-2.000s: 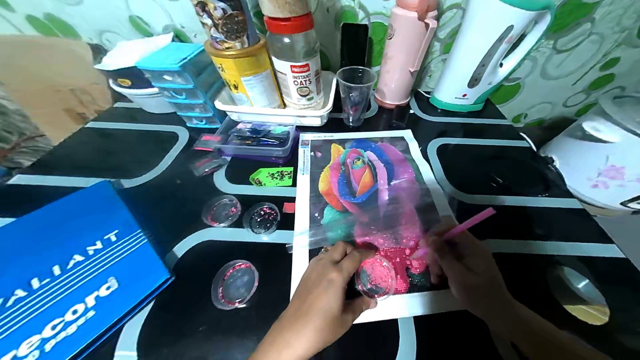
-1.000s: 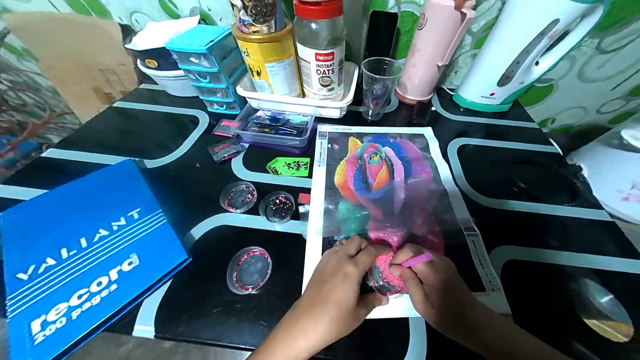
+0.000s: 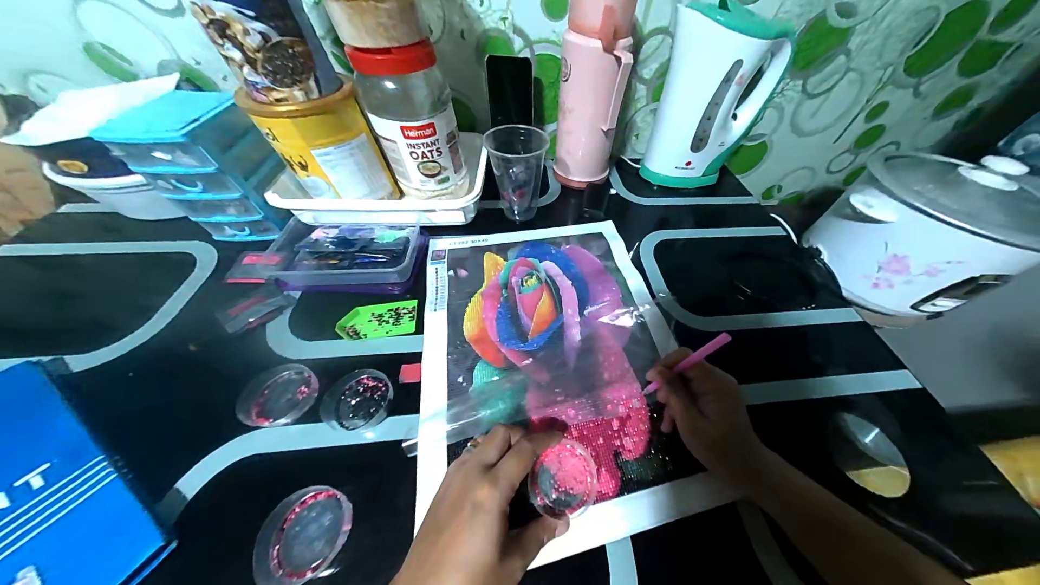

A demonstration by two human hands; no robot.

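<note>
A diamond painting canvas of a multicoloured rose (image 3: 528, 301) lies on the black table, clear film covering part of its middle. My left hand (image 3: 496, 496) holds a small round clear dish of pink beads (image 3: 564, 478) over the canvas's lower part. Between the fingers of my right hand (image 3: 703, 406) is a pink applicator pen (image 3: 691, 361), its tip at the picture's right side, near the edge of the film. Left of the canvas are two small round dishes, one with pink beads (image 3: 279, 395) and one with dark and pink beads (image 3: 357, 400). Another round dish (image 3: 303, 535) lies nearer me.
A blue record book (image 3: 65, 487) lies at the left. Behind are a green bead tray (image 3: 378, 319), a plastic case (image 3: 349, 256), blue drawers (image 3: 195, 154), a white tray with jars (image 3: 374, 213), a plastic cup (image 3: 517, 171), a pink flask (image 3: 593, 97), a kettle (image 3: 703, 97) and a rice cooker (image 3: 918, 236).
My right hand with the pen has moved right, away from the bead dish, where it was a second ago. My left hand still holds the dish. The view has shifted.
</note>
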